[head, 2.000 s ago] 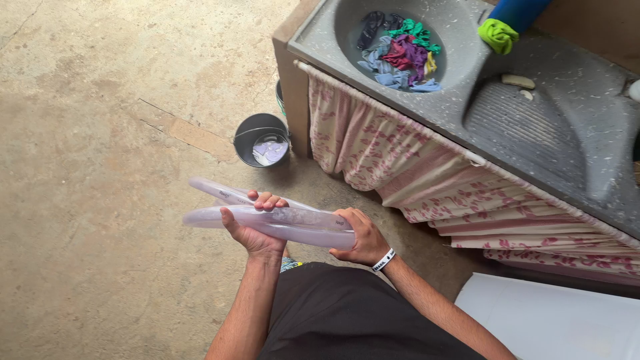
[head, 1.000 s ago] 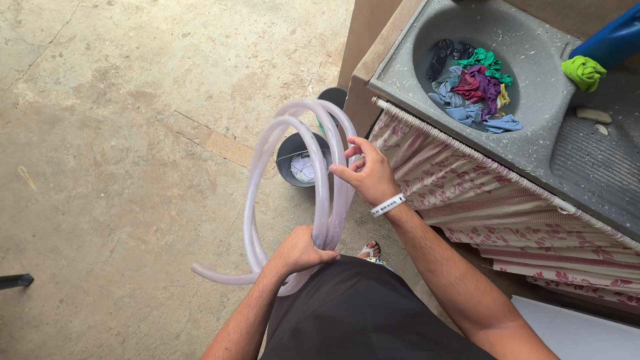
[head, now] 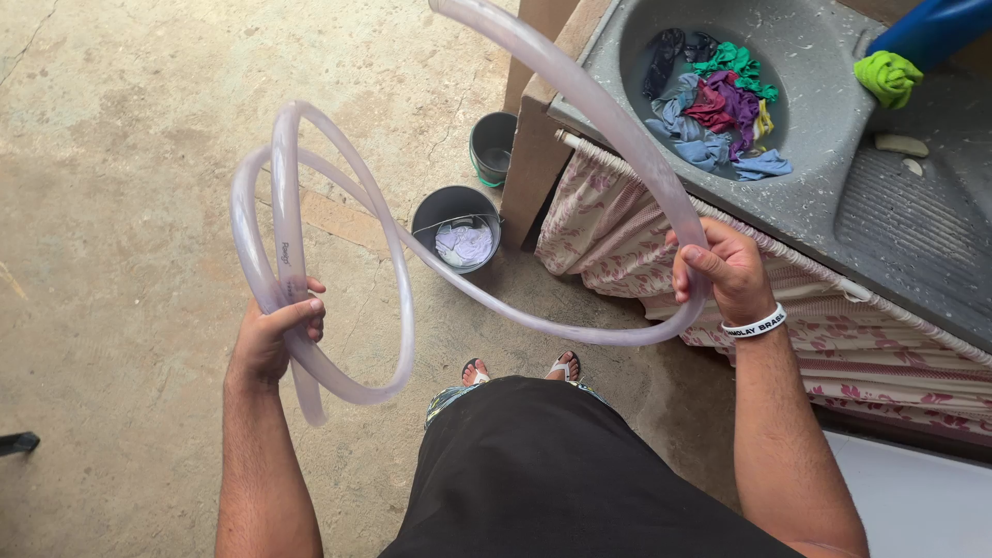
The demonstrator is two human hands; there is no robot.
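Note:
A translucent, pale violet plastic hose (head: 542, 322) hangs in loose loops between my two hands. At the left, my left hand (head: 291, 322) is closed around the coiled part, where two turns lie side by side. One end of the hose points down just below that hand. My right hand (head: 717, 267), with a white wristband at its wrist, grips the single length on the right. From there the hose curves up and to the left, and its other end reaches the top edge of the view, left of the sink.
At right, a grey speckled laundry sink (head: 821, 85) holds wet, coloured cloths (head: 717, 108). A floral curtain (head: 604, 225) hangs beneath it. Two dark buckets (head: 422, 209) stand on the concrete floor, the nearer with pale cloth inside. A green cloth (head: 889, 79) touches a blue container (head: 934, 35).
My hands have moved apart, and the coil that was bunched between them is partly opened out. My right hand now holds a single length, where its fingers were spread beside the loops.

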